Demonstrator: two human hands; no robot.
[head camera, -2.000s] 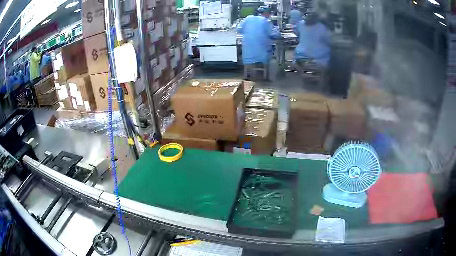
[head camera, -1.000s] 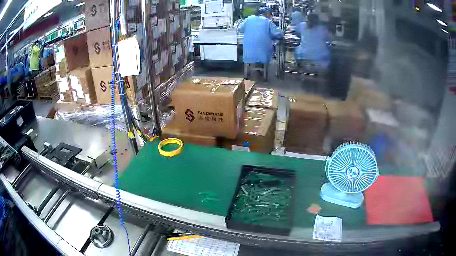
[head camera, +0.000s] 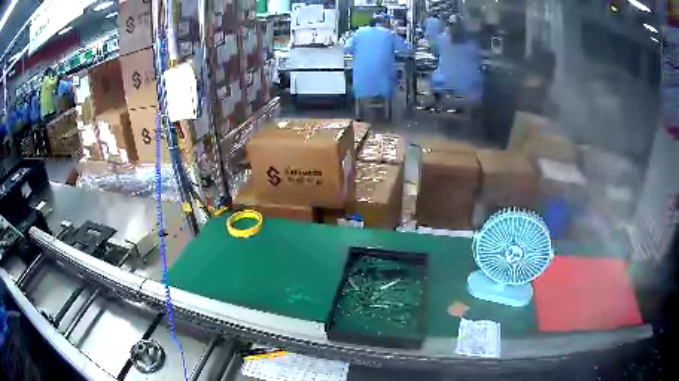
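Note:
Neither of my hands shows in the head view. A shallow black tray (head camera: 339, 316) lies on the green mat (head camera: 298, 257) and holds many thin green strips. A few faint green slivers lie on the mat left of the tray. A white printed label sheet (head camera: 479, 337) and a small tan scrap (head camera: 458, 308) lie right of the tray. A yellow tape roll (head camera: 244, 223) lies at the mat's back left. A light blue fan (head camera: 512, 253) stands to the right, beside a flat red sheet (head camera: 587, 293).
Conveyor rails (head camera: 97, 274) run along the near left, with a round metal knob (head camera: 147, 356) in the bed. A blue coiled cord (head camera: 164, 260) hangs in front. A gridded sheet (head camera: 294, 367) lies under the rail. Cartons (head camera: 298, 164) stand behind; people in blue sit further back.
The whole view has shifted slightly, so things stand a little further left in the picture. The tray, fan and tape roll keep their places on the mat.

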